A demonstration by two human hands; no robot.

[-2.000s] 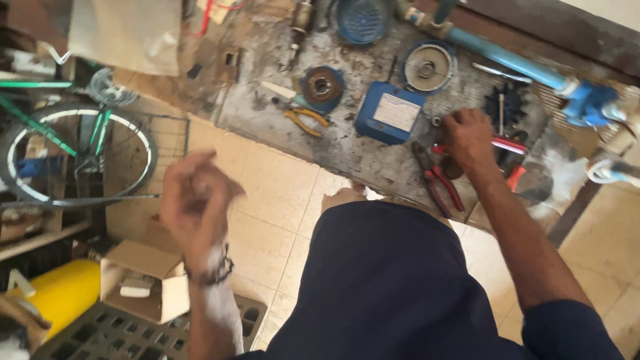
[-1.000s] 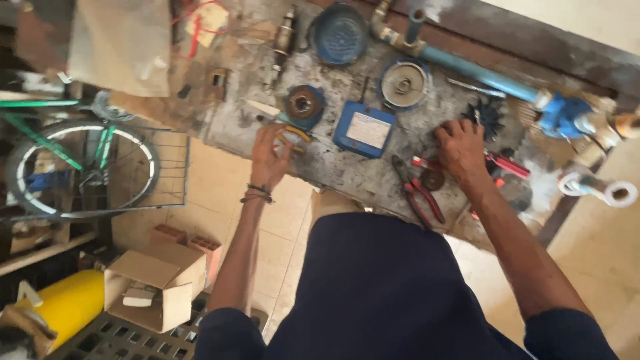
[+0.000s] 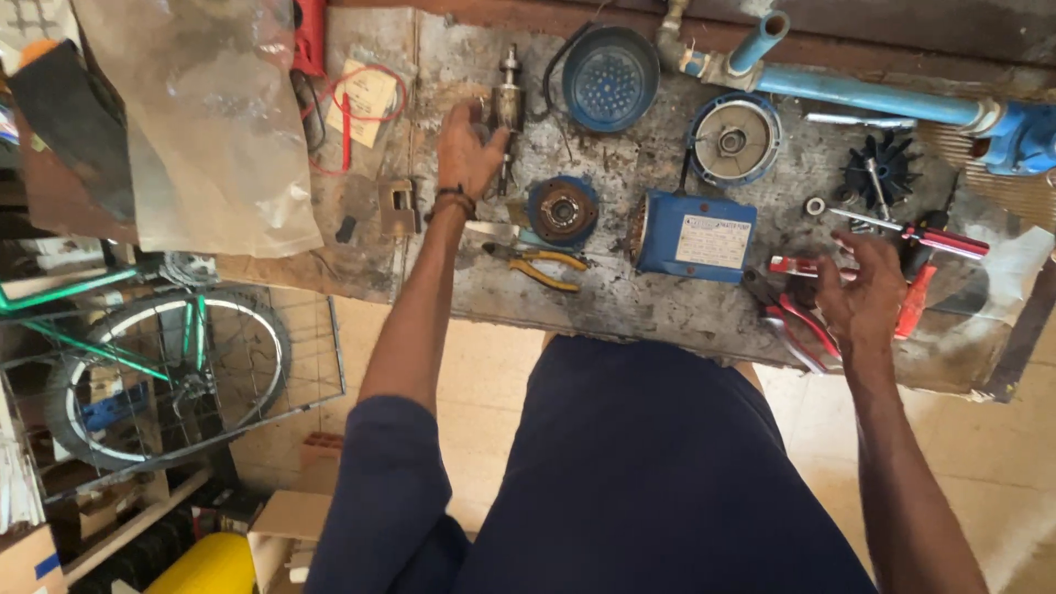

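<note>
My left hand (image 3: pixel 469 151), fingers apart, is right beside the motor rotor with its shaft (image 3: pixel 508 103); whether it touches the rotor I cannot tell. Over the right end of the bench my right hand (image 3: pixel 866 289) hovers with spread fingers near red-handled pliers (image 3: pixel 796 318) and a red tool (image 3: pixel 804 266). Between the hands lie yellow-handled pliers (image 3: pixel 540 266), a blue end cover with a bearing seat (image 3: pixel 563 211) and the blue water pump motor housing (image 3: pixel 697 235). Behind them are a blue fan cover (image 3: pixel 610 78) and a round blue-rimmed flange (image 3: pixel 734 140).
Blue pipework (image 3: pixel 866 95) runs along the back right, near a black fan impeller (image 3: pixel 881 172) and a red-handled screwdriver (image 3: pixel 945 239). Red test leads (image 3: pixel 346 132) and a plastic sheet (image 3: pixel 198 124) lie left. A green bicycle (image 3: pixel 173 363) stands beside the bench.
My left hand has moved from beside the yellow-handled pliers to the rotor. My right hand has drawn back from near the black impeller toward the red-handled pliers.
</note>
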